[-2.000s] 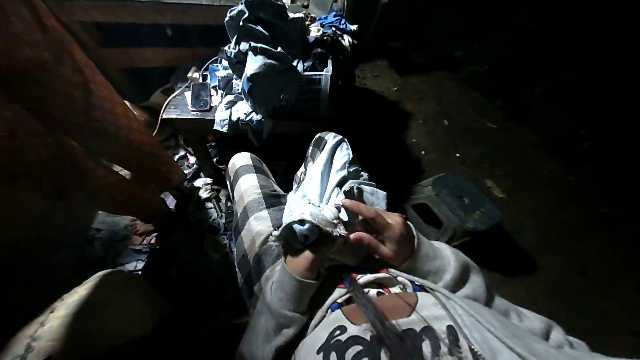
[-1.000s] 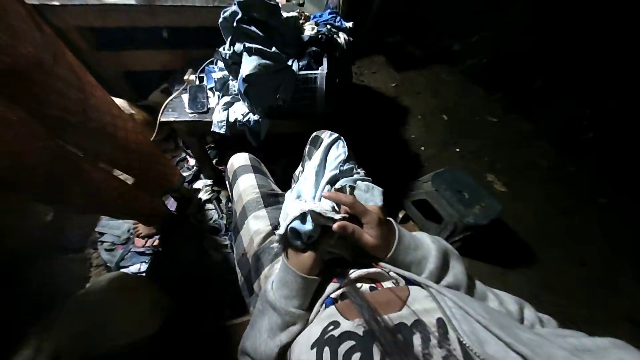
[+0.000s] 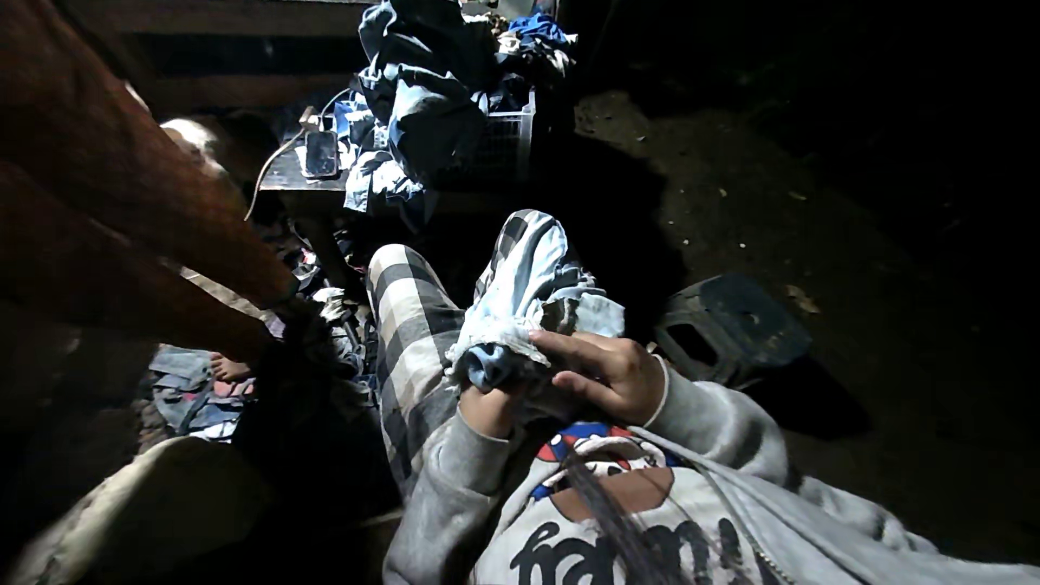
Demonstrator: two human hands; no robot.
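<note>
A light blue cloth garment with a frayed, bunched edge (image 3: pixel 520 284) lies over my knee, in checkered trousers. My left hand (image 3: pixel 491 409) is under the bunched end; its fingers are hidden in the cloth, so its grip cannot be made out. My right hand (image 3: pixel 609 370) rests at the right of the bunched part, index finger touching the frayed edge and thumb apart from it. A paler flap of cloth (image 3: pixel 600 315) spreads beyond the right hand.
Ahead, a low wooden table (image 3: pixel 284 175) bears a phone (image 3: pixel 322 154) with a cable beside it. Dark clothes (image 3: pixel 431 106) are heaped over a plastic crate (image 3: pixel 512 134). A plastic stool (image 3: pixel 735 329) is at my right. Someone's bare foot (image 3: pixel 231 368) rests on cloth scraps (image 3: pixel 183 382) at left.
My right hand has shifted a little on the cloth, its fingers now lying along the frayed edge. The bare foot at left, not visible two seconds ago, shows now.
</note>
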